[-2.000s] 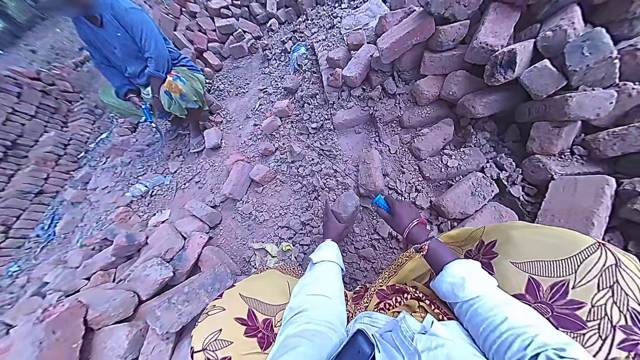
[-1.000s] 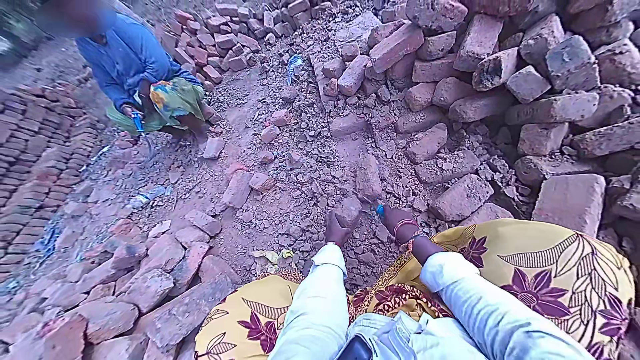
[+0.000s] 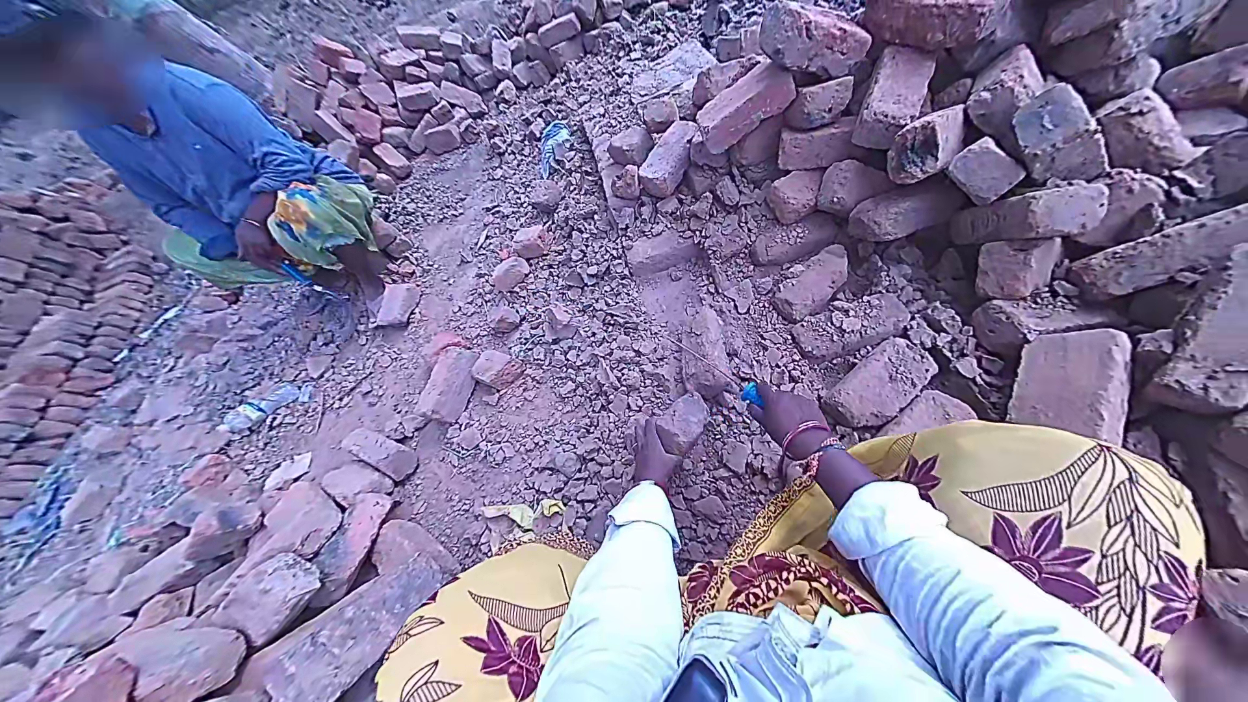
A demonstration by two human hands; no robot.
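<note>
My left hand (image 3: 652, 453) grips a broken piece of brick (image 3: 682, 423) low over the rubble, in front of my lap. To its right, my right hand (image 3: 788, 417) is closed around the blue handle (image 3: 752, 394) of a tool with a thin metal rod (image 3: 704, 363). The rod points up and left, over a whole brick (image 3: 705, 351) lying on the ground. The rod's tip is hard to make out, and so is the exact kind of tool.
At the upper left a person in a blue shirt (image 3: 210, 146) squats, holding something blue. A rough brick pile (image 3: 1033, 214) rises on the right. Brick slabs (image 3: 273, 595) lie at lower left, and stacked bricks (image 3: 58, 322) stand at the left edge. Loose rubble (image 3: 575, 380) covers the ground between.
My right hand has moved a little away from the brick piece in my left hand. The other person's hands have shifted, and that person's head and body sit slightly differently.
</note>
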